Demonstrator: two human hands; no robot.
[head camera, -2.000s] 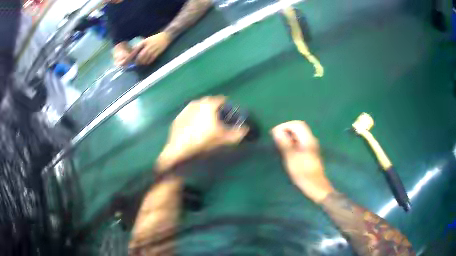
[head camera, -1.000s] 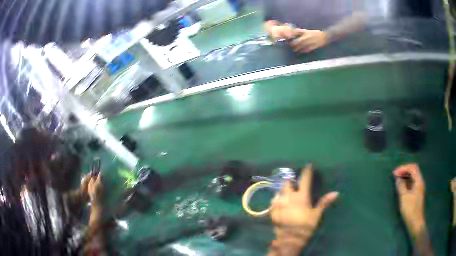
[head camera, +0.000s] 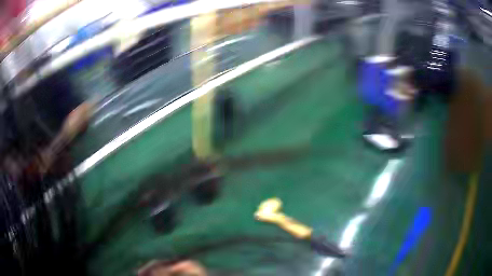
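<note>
The view is strongly blurred. A hand, which looks like my right hand (head camera: 175, 268), shows only as a strip of fingers cut off by the bottom edge; whether it holds anything cannot be told. My left hand is not in view. Two black cylindrical housings stand on the green surface above that hand, one at the left (head camera: 163, 217) and one slightly farther and to the right (head camera: 207, 187). A mallet with a pale yellow head (head camera: 268, 209) and black grip lies right of them.
A yellow strip (head camera: 203, 118) hangs across the pale far rail (head camera: 156, 116), with a dark blurred thing beside it. Another person's hand (head camera: 80, 117) shows at upper left. A blue-and-white object (head camera: 377, 89) is at upper right. A blue strip (head camera: 412, 237) and yellow line (head camera: 464, 232) are at lower right.
The view has swung right. The tape roll and shiny parts have left it, and the mallet has come in. My left hand has gone out of view; my right is now low and cut off.
</note>
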